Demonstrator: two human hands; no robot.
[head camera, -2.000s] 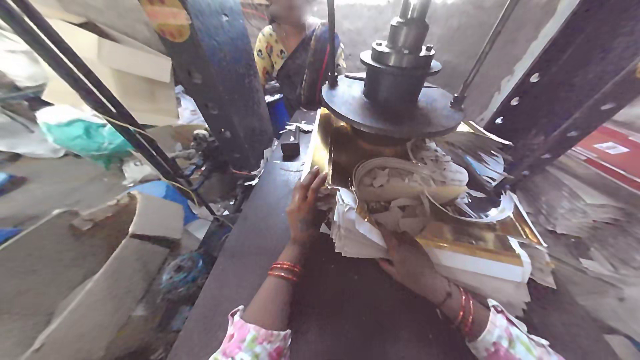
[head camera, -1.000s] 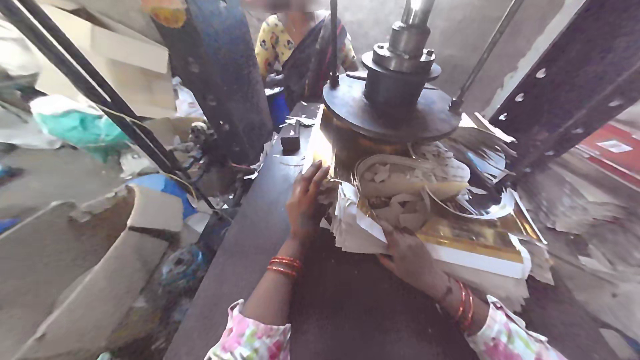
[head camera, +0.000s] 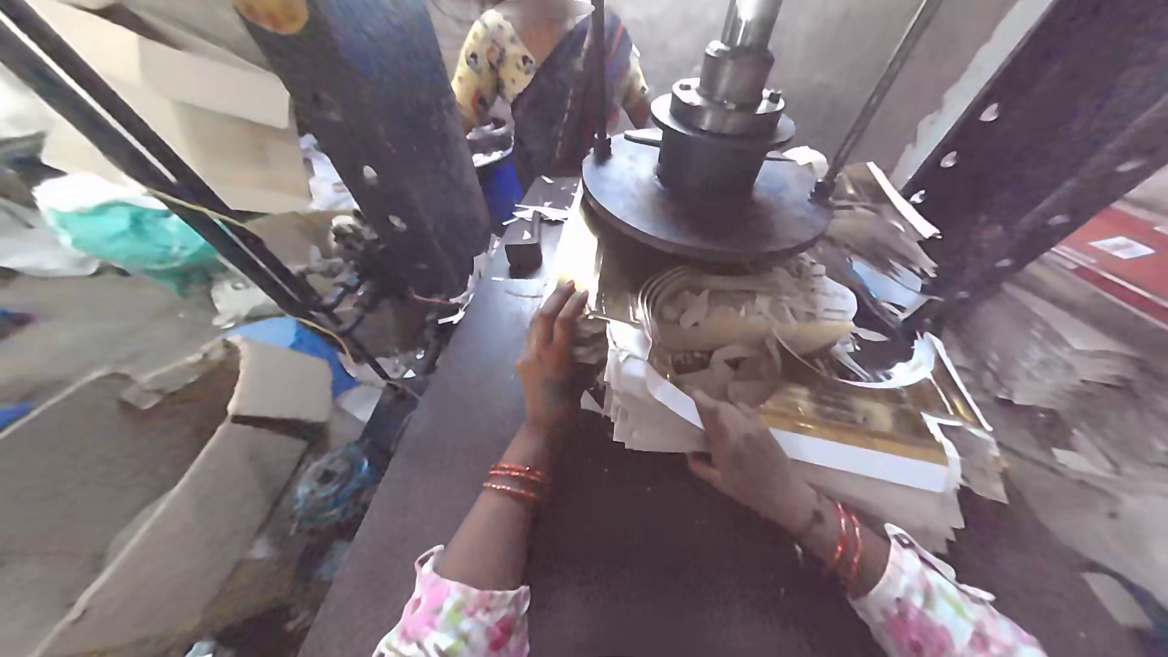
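Observation:
A press with a round metal plate (head camera: 707, 205) on a thick shaft stands over the dark metal table (head camera: 584, 547). Below and in front of the plate lies a stack of gold-faced cut sheets (head camera: 858, 420) with white edges and curved cut-outs. Paper scraps (head camera: 739, 301) fill the hollow in its middle. My left hand (head camera: 552, 356) rests against the stack's left side, fingertips on a shiny gold sheet (head camera: 579, 251). At the front edge, my right hand (head camera: 744, 447) grips the layered sheets, its thumb low and its fingers over the top.
A small dark metal block (head camera: 524, 246) sits on the table at the far left of the stack. Thick steel columns (head camera: 392, 137) flank the press. A person (head camera: 557, 73) is behind it. Cardboard boxes (head camera: 182, 109) lie to the left, and piled sheets (head camera: 1058, 338) to the right.

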